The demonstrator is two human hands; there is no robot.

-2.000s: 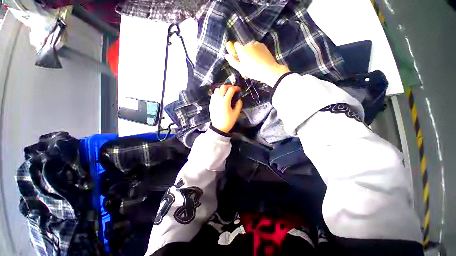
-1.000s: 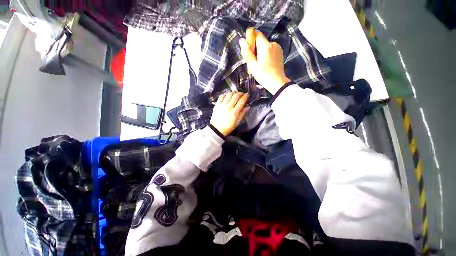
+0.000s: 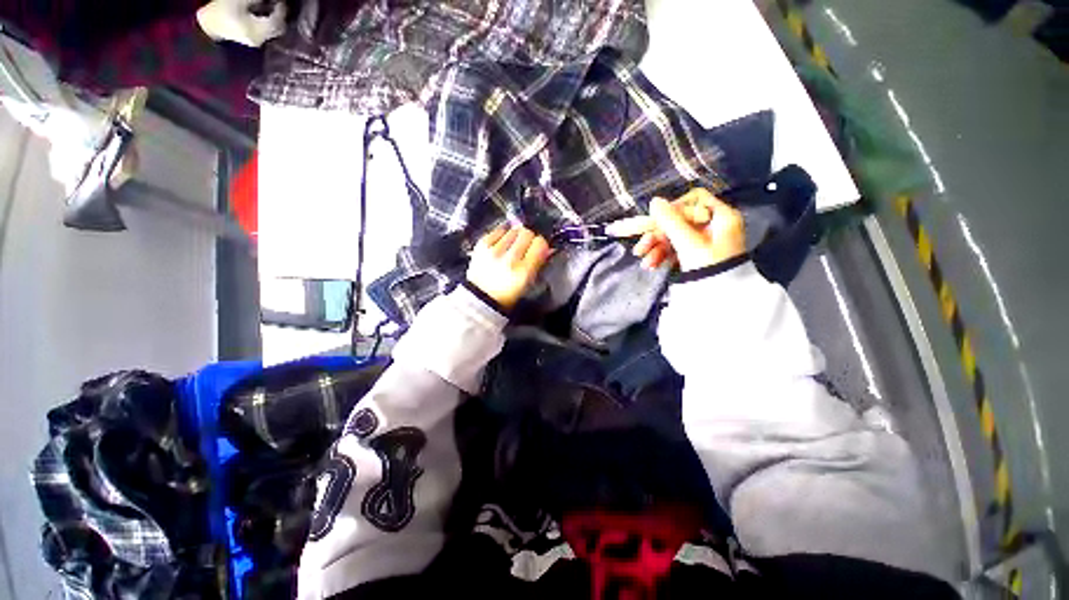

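A navy plaid garment (image 3: 586,129) with white and yellowish check lines lies spread on the white table, its near edge gathered between my hands. My left hand (image 3: 508,265) is closed on the gathered plaid edge. My right hand (image 3: 692,232) is at the right end of the same edge, thumb and index finger together at the cloth, the other fingers curled. Whether it also holds a small tool cannot be told. Pale grey inner fabric (image 3: 621,293) shows below the edge, with dark denim (image 3: 639,366) nearer me.
A black hanger (image 3: 362,223) and a smartphone (image 3: 307,302) lie on the white table (image 3: 307,164) at left. Grey-white checked cloth (image 3: 352,53) lies at the far end. A blue crate (image 3: 209,404) with plaid garments stands at left. A person's hand (image 3: 240,19) shows at the top.
My right hand has moved from above the plaid down and right to its near edge. My left hand stays on the edge. A person's hand has appeared at the top left.
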